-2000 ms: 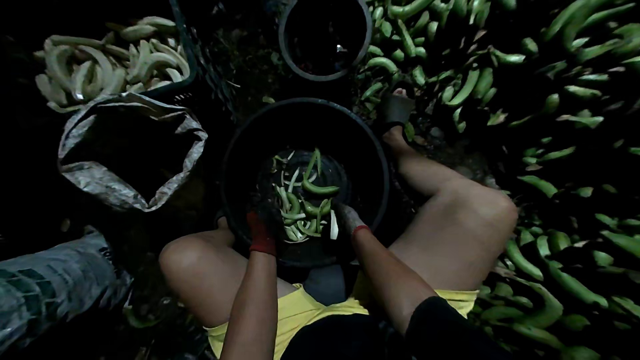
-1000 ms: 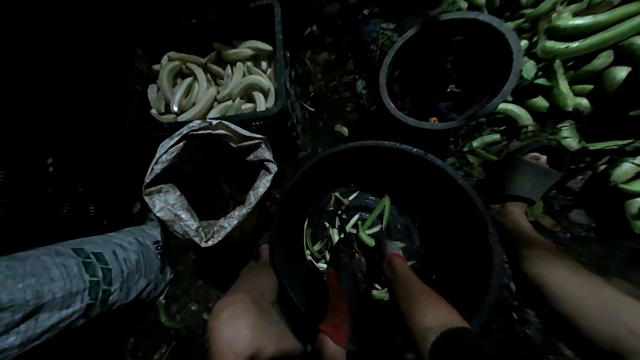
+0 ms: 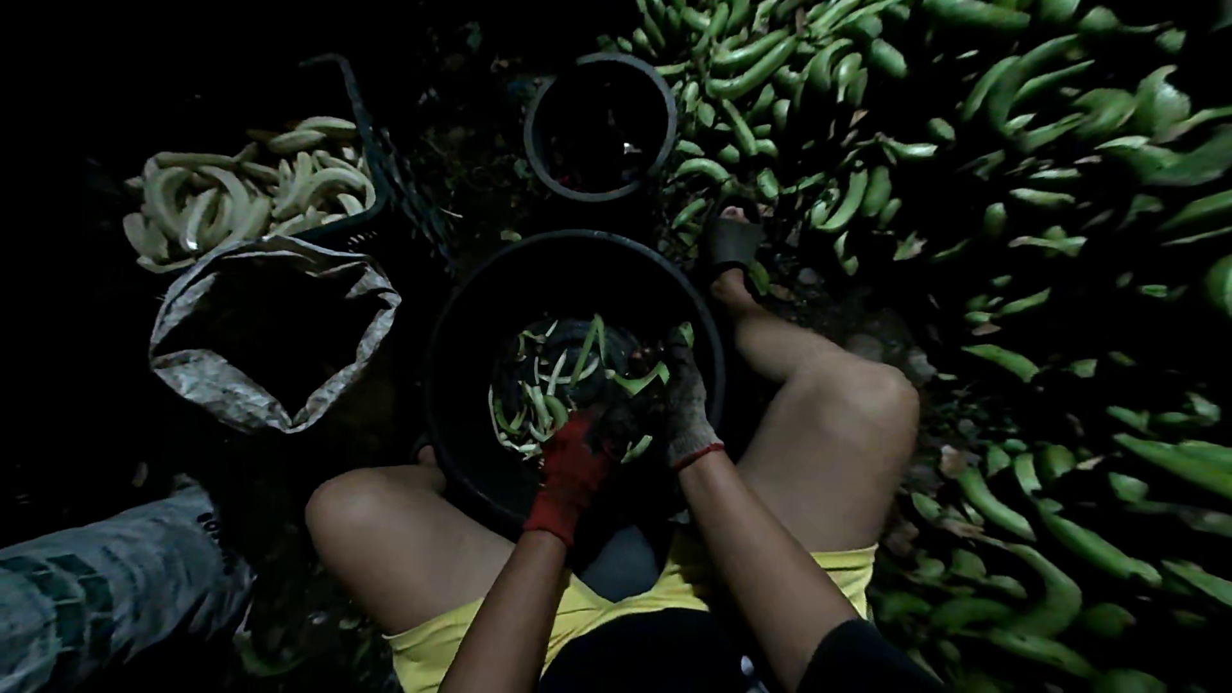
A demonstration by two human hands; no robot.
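Note:
A wide black plastic tub stands between my bent legs, with strips of green peel on its bottom. My left hand, in a red glove with dark fingers, reaches into the tub beside the peels; its fingers are too dark to read. My right hand, in a grey glove with a red cuff, is at the tub's right side. Green peel pieces lie at its fingers, and whether it grips one or a tool cannot be told. The gap between the hands is in shadow.
Peeled bananas or plantains fill a dark crate at upper left. Below it stands an open woven sack. A round bucket is beyond the tub. Green bananas or plantains cover the ground at right. A filled sack lies lower left.
The view has shifted and now takes in both knees. My right hand, low over the peels one second ago, is now at the tub's right side, farther from my left hand.

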